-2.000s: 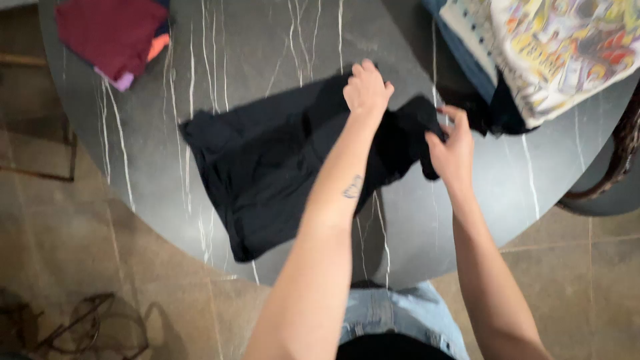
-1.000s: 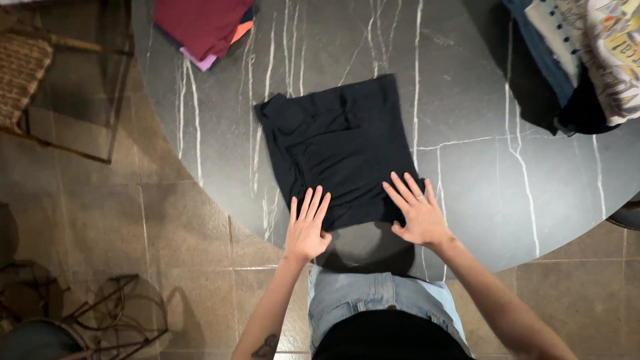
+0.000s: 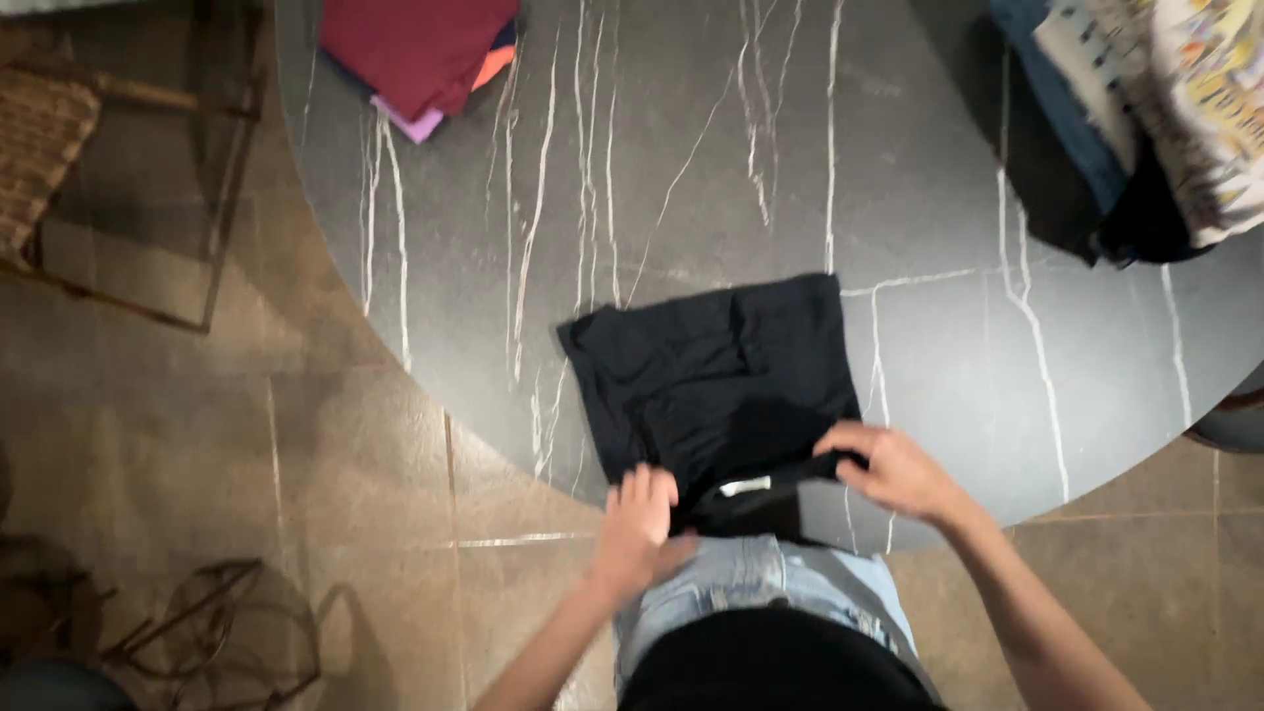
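Observation:
A black garment (image 3: 711, 375) lies folded in a rough rectangle at the near edge of the dark marble-patterned table (image 3: 691, 197). My right hand (image 3: 889, 469) pinches its near right corner between thumb and fingers and holds it slightly raised. At the near left corner, my left hand (image 3: 642, 518) is on the cloth, blurred, its fingers bent over the edge; its exact grip cannot be made out. Between the hands a small white tag (image 3: 745, 486) shows inside the near edge of the garment.
Folded clothes, maroon on top (image 3: 425, 49), lie at the far left of the table. A taller pile with a printed cloth (image 3: 1220, 109) and denim (image 3: 1062, 109) stands at the far right. A woven chair (image 3: 44, 158) is beyond the table's left edge.
The black garment has come closer to my body. My hands, laid flat on its near edge one second ago, now have bent fingers at its near corners, and the right one has gripped the cloth.

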